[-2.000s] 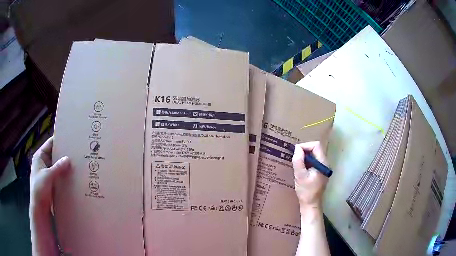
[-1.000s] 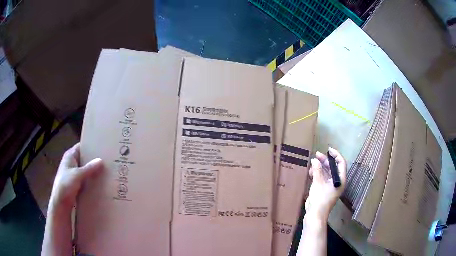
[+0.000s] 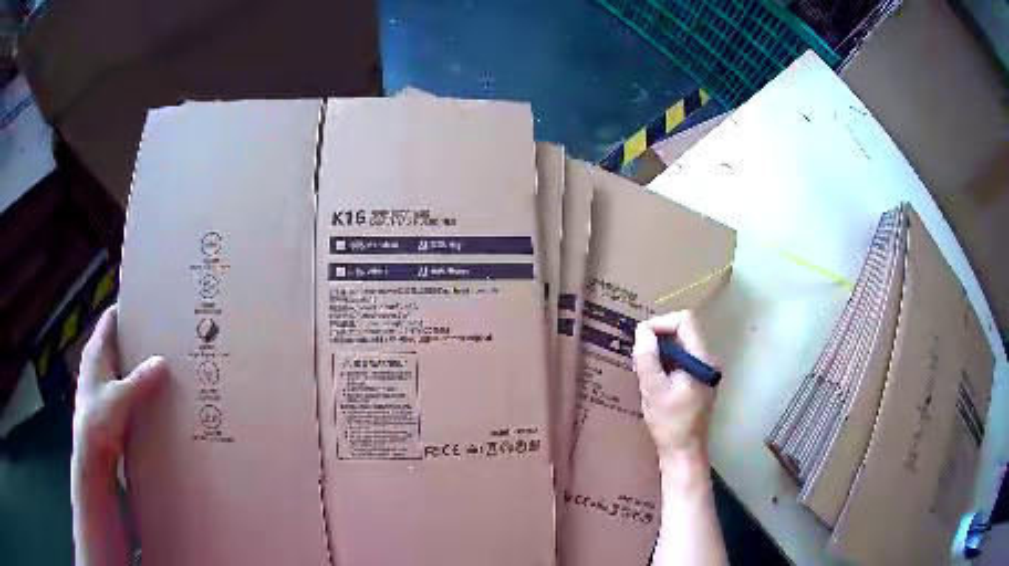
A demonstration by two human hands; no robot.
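Observation:
A flat brown K16 carton (image 3: 432,166) lies in front of me, with two dark printed bars and a column of round icons. My left hand (image 3: 116,387) holds its left edge, thumb on the face, fingers hidden behind. More flat cartons (image 3: 664,238) fan out from under its right side, with their own dark bars showing. My right hand (image 3: 675,370) is over the rightmost carton beside its bars, gripping a dark marker pen (image 3: 688,360). The pen's tip is hidden by the fingers.
A white tabletop (image 3: 775,166) on the right holds a fanned stack of cartons (image 3: 907,409) and a thin yellow strap (image 3: 797,265). Behind are a green crate (image 3: 719,39), yellow-black floor tape (image 3: 662,124) and a large dark brown box (image 3: 199,50) at upper left.
Since one second ago, the cartons and my left hand have shifted left in view. My right hand has moved from beside the cartons onto the rightmost one, and the pen has turned.

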